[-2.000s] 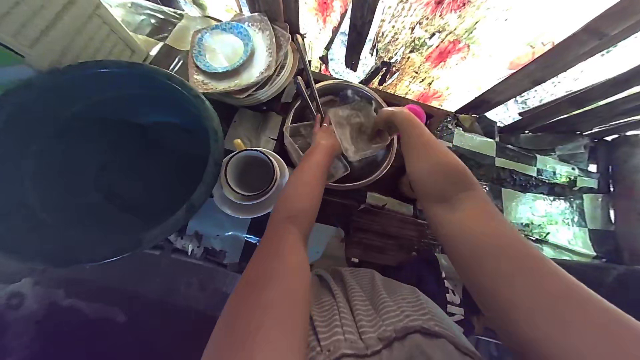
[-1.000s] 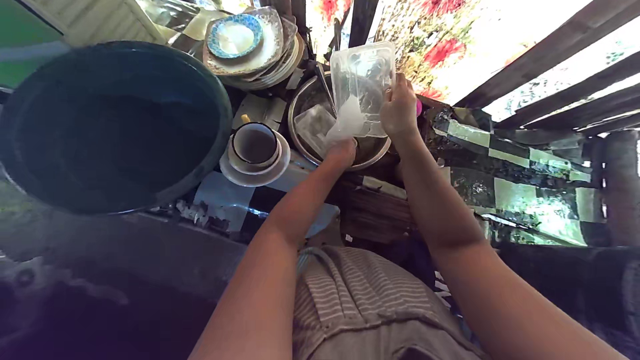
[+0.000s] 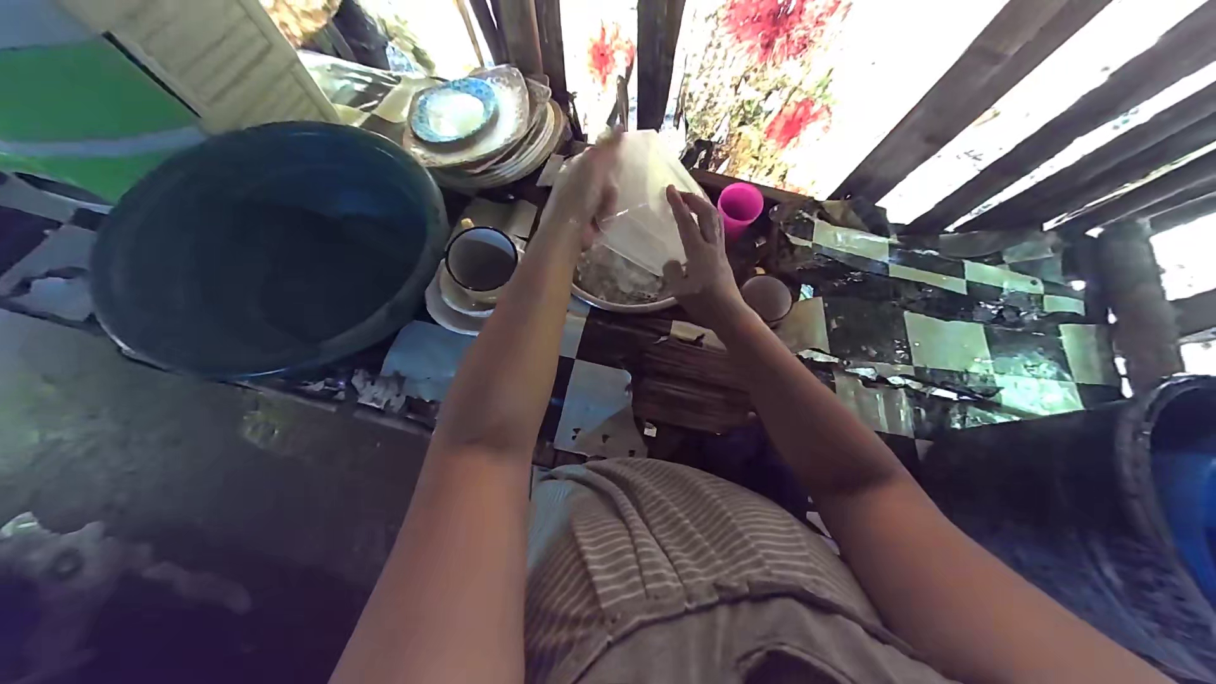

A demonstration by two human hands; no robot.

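A clear plastic food container [image 3: 646, 214] is tilted above a round metal basin [image 3: 622, 302] that holds cloudy, sudsy water. My left hand [image 3: 591, 190] lies against the container's left side, somewhat blurred. On its right side my right hand [image 3: 701, 242] has the fingertips on the plastic, thumb low near the basin's rim. The container hides much of the basin. Left of the basin, an enamel mug [image 3: 482, 259] with a dark rim stands on stacked pale bowls [image 3: 454, 312]. A pink plastic cup [image 3: 740, 205] is just beyond my right hand.
A large dark tub [image 3: 266, 247] of water stands at the left. Behind the mug is a stack of plates [image 3: 513, 152] with a small blue-rimmed plate [image 3: 456, 112] on top. A blue-lined barrel [image 3: 1140, 456] is at the right. Wooden slats [image 3: 969, 85] rise behind the checkered covering [image 3: 950, 342].
The container was low in the basin two seconds ago, then lifted upright with a whitish scrubbing thing against it. Now it is tilted, with my left hand higher along its left side.
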